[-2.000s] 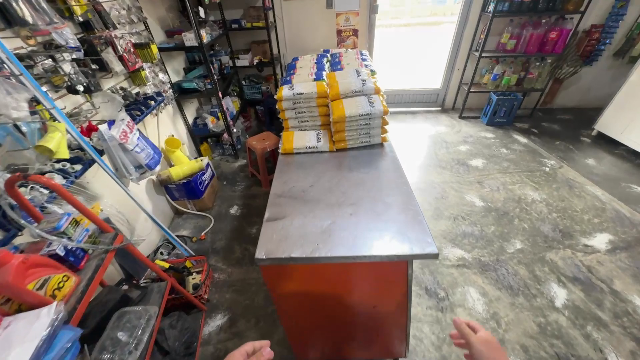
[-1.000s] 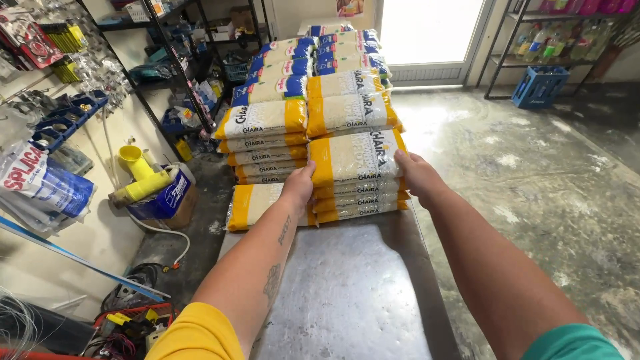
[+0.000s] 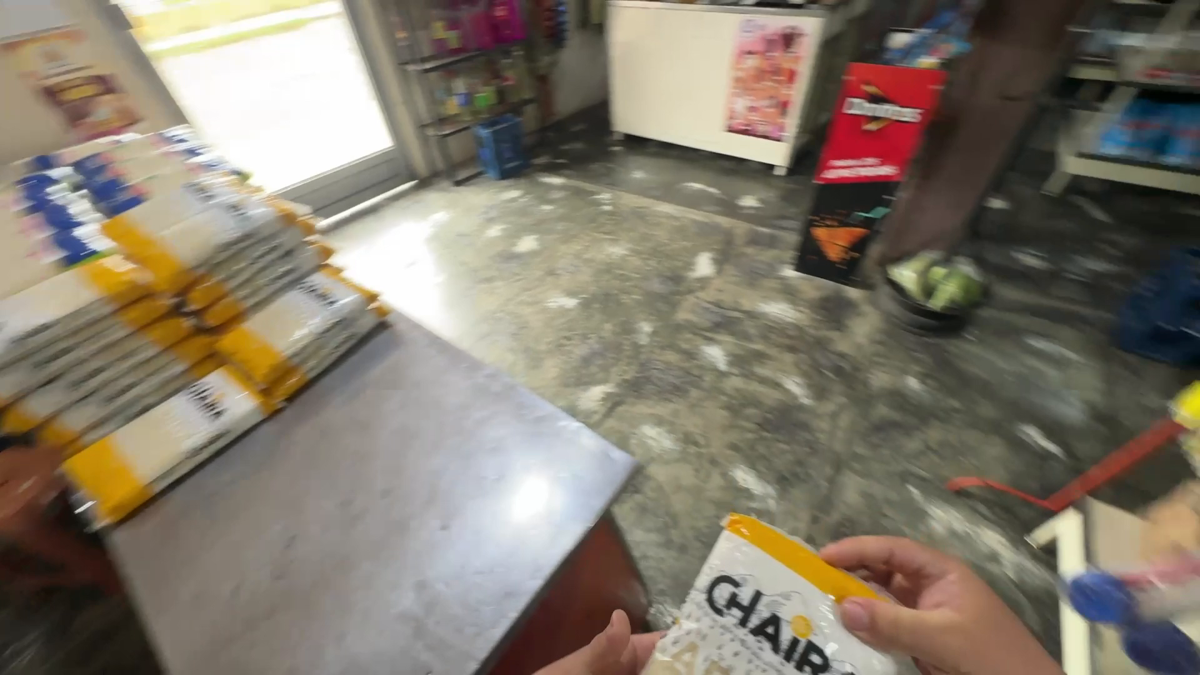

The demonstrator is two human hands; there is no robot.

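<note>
A white and yellow plastic bag of rice (image 3: 759, 609) is between my hands at the bottom edge, off the front corner of the metal-topped counter (image 3: 375, 469). My right hand (image 3: 928, 600) grips its upper right edge, thumb on the front face. Fingers of my left hand (image 3: 609, 652) touch its lower left side; most of that hand is out of view. On the counter at the left, similar bags stand in stacks (image 3: 216, 234), with a lower bag (image 3: 178, 441) along the near side. Bags with blue printing (image 3: 75, 197) lie behind them.
A red and black cardboard display (image 3: 867, 173) stands by a brown post, with a dark bowl of green produce (image 3: 937, 291) at its foot. A white chest (image 3: 703, 75), a blue crate (image 3: 502, 145) and shelves stand farther back. White-framed shelving with goods is at the right edge.
My hands were on the stacked bags one second ago; now they hold one bag away from the stacks, beyond the counter corner. The view has swung to the right.
</note>
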